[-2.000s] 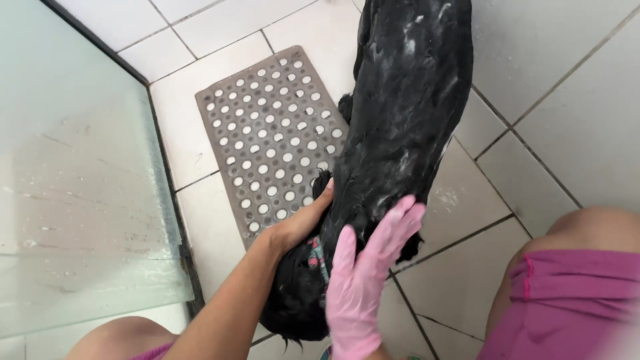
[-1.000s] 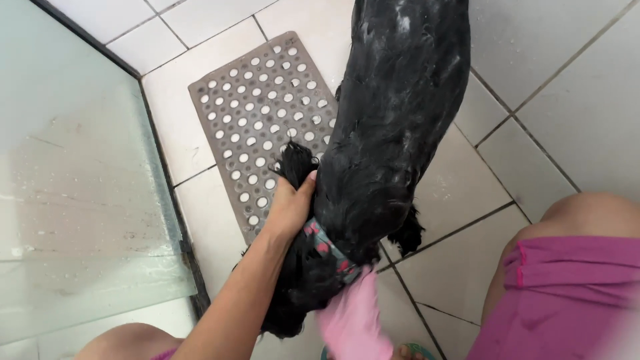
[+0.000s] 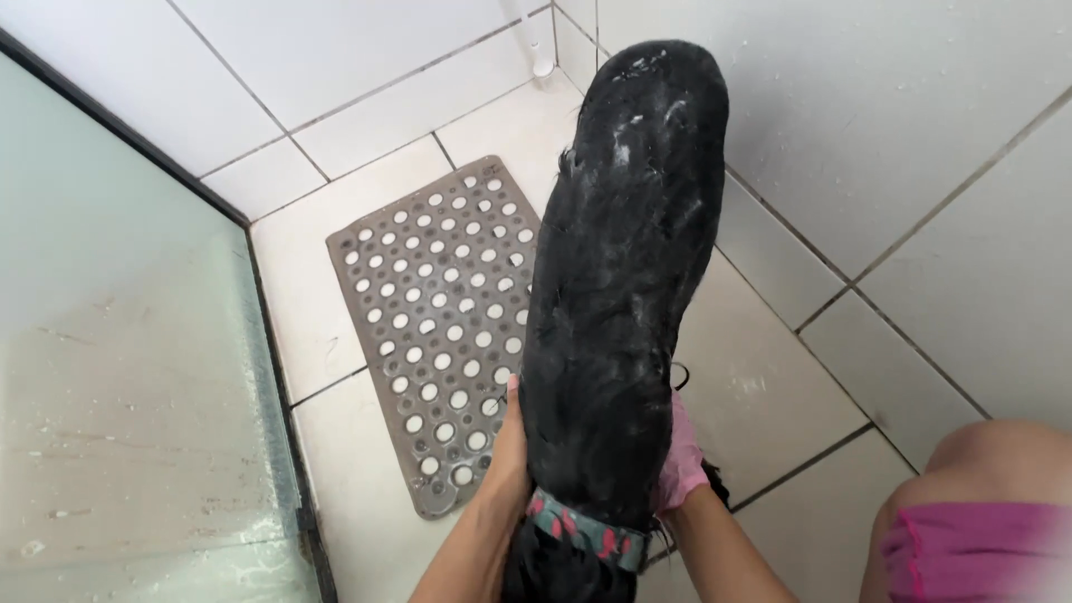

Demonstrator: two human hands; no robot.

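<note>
A wet black dog with white lather on its back stands lengthwise between my arms, its rump away from me and its neck at the bottom of the view. Around its neck is a grey-green collar with pink shapes. My bare left hand lies against the dog's left flank as I see it, just above the collar, its fingers mostly hidden. On the other flank rests my right hand in a pink glove, partly hidden under the body.
A grey perforated bath mat lies on the tiled floor left of the dog. A glass shower panel stands at far left. White tiled walls meet at a back corner near a white pipe. My knee is at lower right.
My gloved right hand has moved from near the dog's neck and collar to its right flank. My left hand has left the fur tuft beside the neck. The view now takes in more of the back wall.
</note>
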